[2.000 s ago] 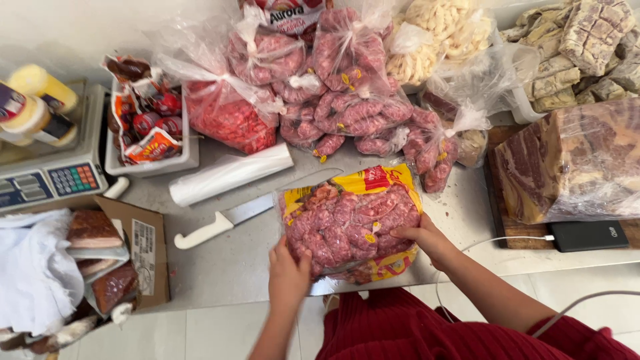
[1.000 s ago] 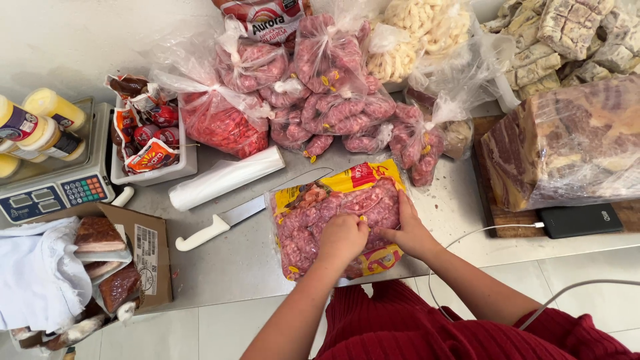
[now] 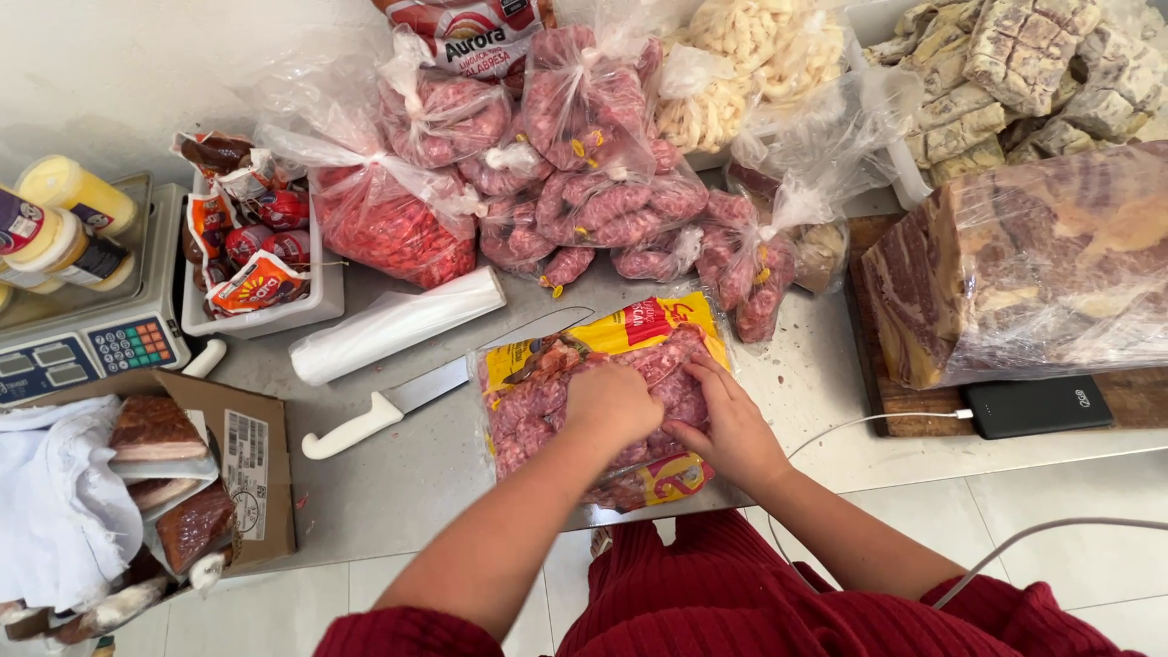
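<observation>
A plastic package of raw sausages (image 3: 534,424) with yellow and red printing lies flat near the front edge of the metal table (image 3: 365,497). My left hand (image 3: 613,406) is curled on top of the package, its fingertips hidden. At the package's right side rests my right hand (image 3: 730,424), fingers spread over the sausages and the thumb on the film. A knife with a white handle (image 3: 354,427) lies left of the package, its blade tip near the film. Behind the knife is a roll of clear plastic bags (image 3: 397,327).
Tied bags of sausages (image 3: 620,205) and a bag of red meat (image 3: 397,224) stand behind. On the right, wrapped meat (image 3: 1031,274) sits on a wooden board (image 3: 876,365) beside a black power bank (image 3: 1037,407) with a cable. A cardboard box (image 3: 265,401), a scale (image 3: 137,342) and a white bin (image 3: 324,292) are at left.
My left hand has moved from the package's left edge onto its top and curled. The package, held at the table's front edge two seconds ago, now lies on the table.
</observation>
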